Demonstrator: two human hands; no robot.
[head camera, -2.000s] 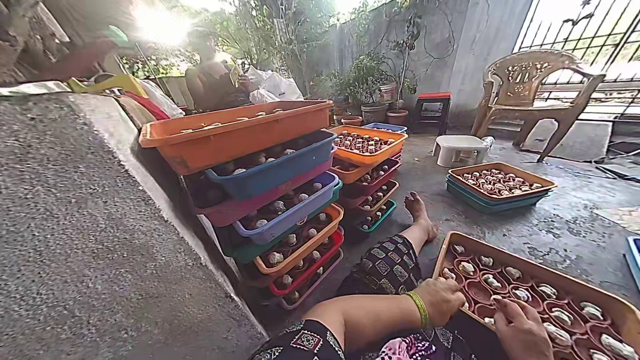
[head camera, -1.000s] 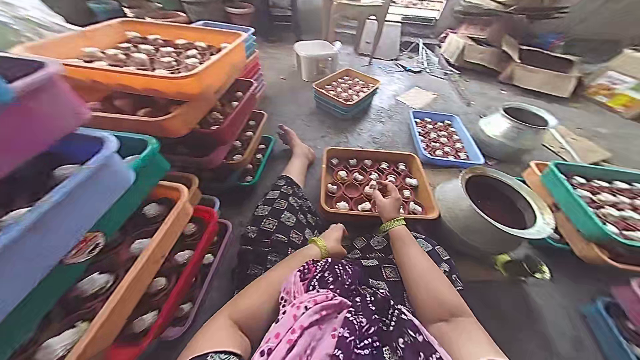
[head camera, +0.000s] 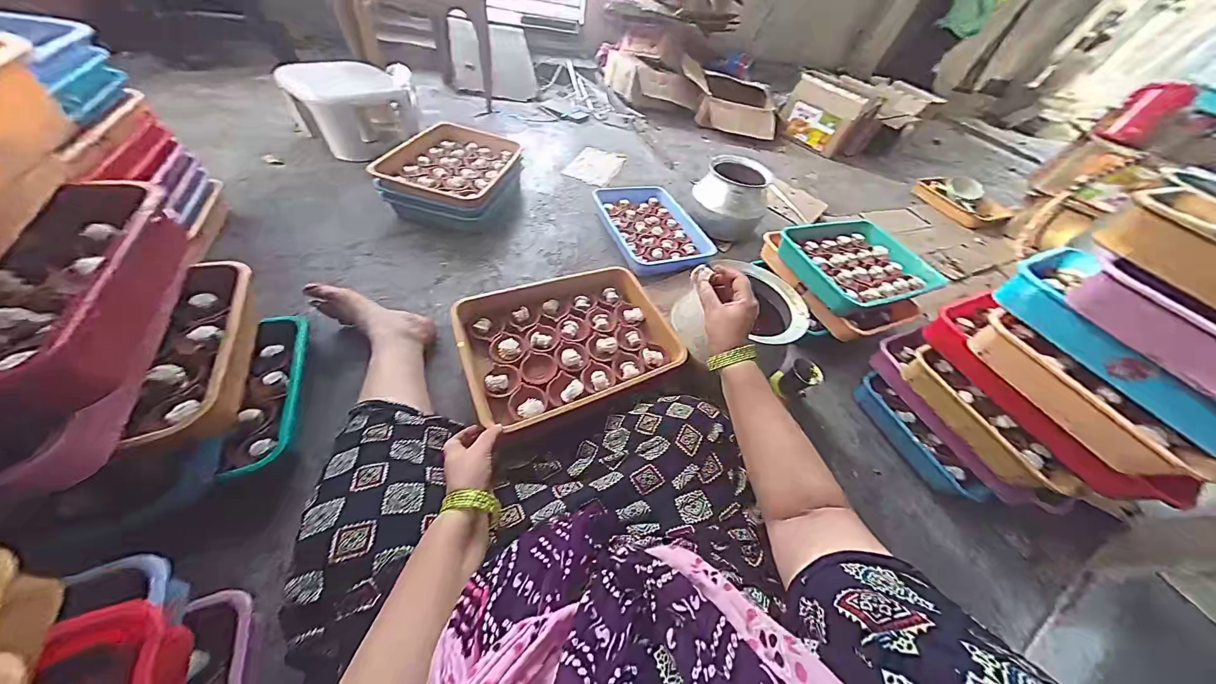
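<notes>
An orange plastic tray (head camera: 570, 347) rests at my lap, filled with small reddish clay cups, most holding a white cotton wick; one cup near the middle shows no wick. My left hand (head camera: 470, 456) pinches the tray's near left corner. Raised over the rim of a metal pot (head camera: 793, 313) with dark contents, my right hand (head camera: 729, 299) holds a small white wick (head camera: 701, 275) between fingertips. A small dark cup with yellow-green on it (head camera: 798, 378) stands beside the pot.
Stacks of filled trays stand at left (head camera: 85, 313) and right (head camera: 1054, 380). Beyond my tray are a brown tray on blue ones (head camera: 446, 166), a blue tray (head camera: 654, 230), a teal tray (head camera: 860, 266), a second metal pot (head camera: 731, 198), a white stool (head camera: 347, 104) and cardboard boxes (head camera: 731, 100).
My right hand has moved from over the tray to above the metal pot. My left hand has come to the tray's near corner. The view has swung right since the first frame.
</notes>
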